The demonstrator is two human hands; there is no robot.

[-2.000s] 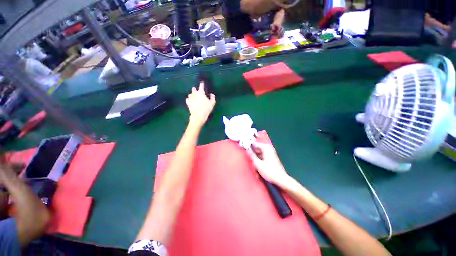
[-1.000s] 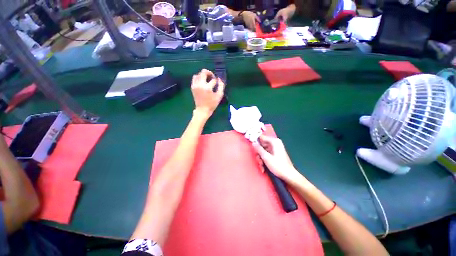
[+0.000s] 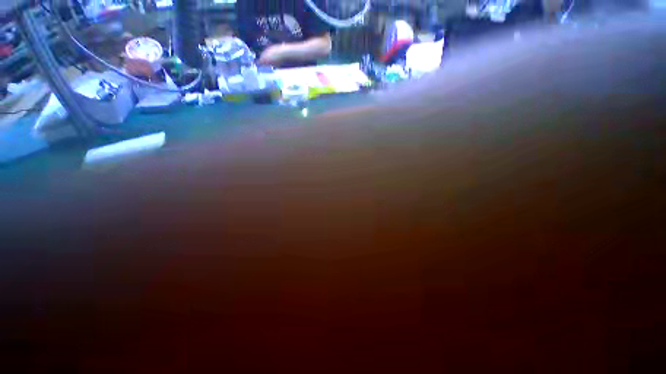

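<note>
A large, dark reddish-brown blurred shape very close to the camera covers most of the view, rising towards the upper right. It may be a hand or arm of mine, but I cannot tell which. Neither hand can be made out, nor what either holds. The white sheet (image 3: 125,148) shows on the bench at the left, just above the blur. The wiping stick, the black device and the red mat are hidden.
A strip of green bench (image 3: 201,120) shows at the back. Beyond it are a white box (image 3: 109,102), a metal post (image 3: 57,73), a pink-and-white round item (image 3: 144,52) and small bright parts. A person's forearm (image 3: 296,51) shows opposite.
The blurred shape now covers the mat, both hands, the stick, the black units and the fan, all visible before. The background has shifted to the left in view.
</note>
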